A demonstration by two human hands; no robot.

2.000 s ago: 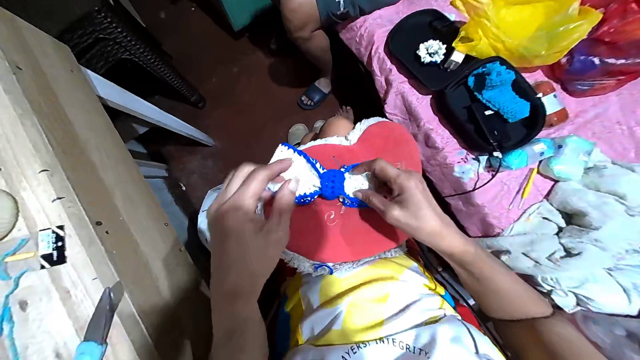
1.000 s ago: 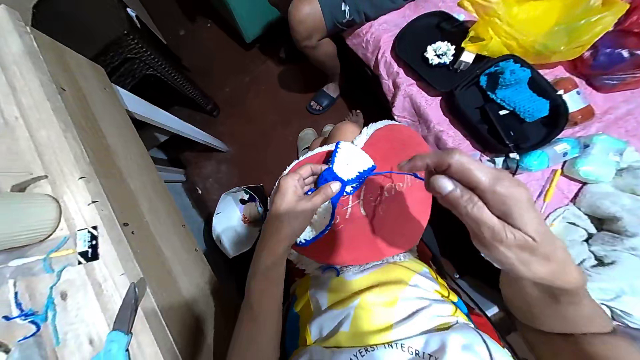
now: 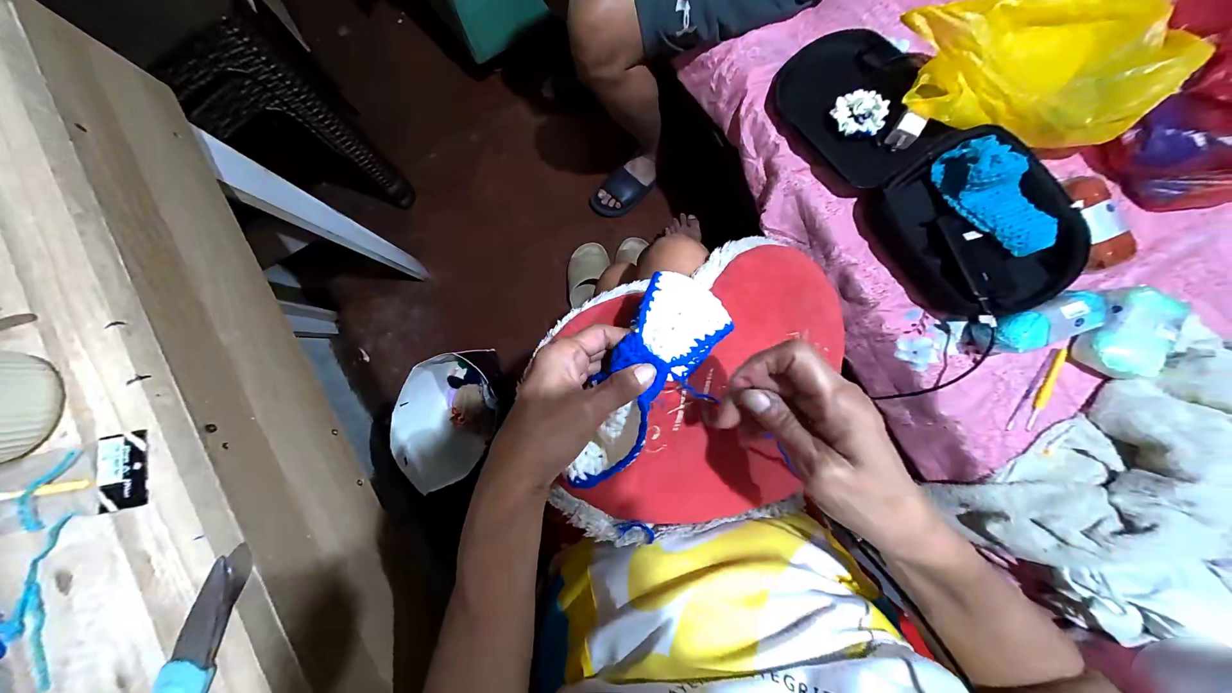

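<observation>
A white crocheted bow with blue edging and a blue wrapped middle [image 3: 681, 322] is pinched at its centre by my left hand [image 3: 587, 385], thumb on top. It is tilted, one wing up to the right, the other down to the left. From the middle a blue yarn tail [image 3: 695, 391] runs toward my right hand [image 3: 794, 414], whose thumb and fingertips are pinched together on the yarn just right of the bow. Both hands are above a red heart-shaped cushion [image 3: 780, 308] with a fluffy white edge, lying on my lap.
Scissors [image 3: 207, 616] and yarn scraps lie on the wooden table [image 3: 154, 250] at left. A white bin [image 3: 433, 423] stands beside my left arm. On the pink cloth [image 3: 1011, 385] are an open black case [image 3: 962, 279], yarn skeins and a yellow plastic bag [image 3: 1049, 67]. Another person's leg [image 3: 616, 77] is ahead.
The bow, at first level between both hands, is now tilted in my left hand. Since one second ago, my right hand has come back closer to the bow from the right.
</observation>
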